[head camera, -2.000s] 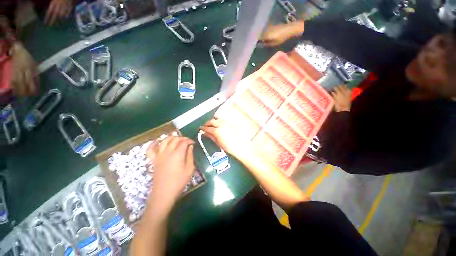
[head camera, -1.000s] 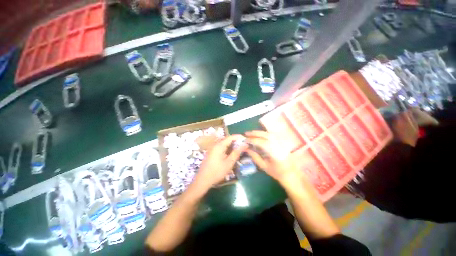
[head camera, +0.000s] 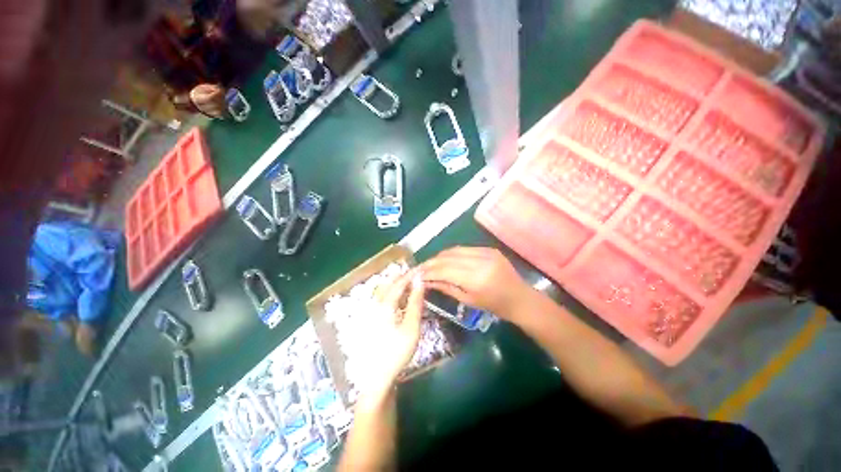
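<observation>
My left hand (head camera: 396, 323) is over the cardboard box (head camera: 339, 373) of small white rings (head camera: 355, 323). My right hand (head camera: 475, 277) comes in from the right. Their fingertips meet above the box's back right part, pinched around what looks like a small white part (head camera: 417, 275); its details are hidden. A silver lock unit (head camera: 472, 317) with a blue-and-white end lies on the green surface below my right hand, partly covered by it.
A large salmon-red parts tray (head camera: 590, 241) with small fittings is at right. Rows of lock units (head camera: 293, 419) stand left of the box. More units (head camera: 387, 189) are scattered over the green surface (head camera: 341, 147). A slanting grey-white post (head camera: 489, 83) rises behind. Another red tray (head camera: 175, 207) and people are across.
My left hand has left the ring heap and come together with my right hand, which had been at the lock unit. The camera view has turned and shifted.
</observation>
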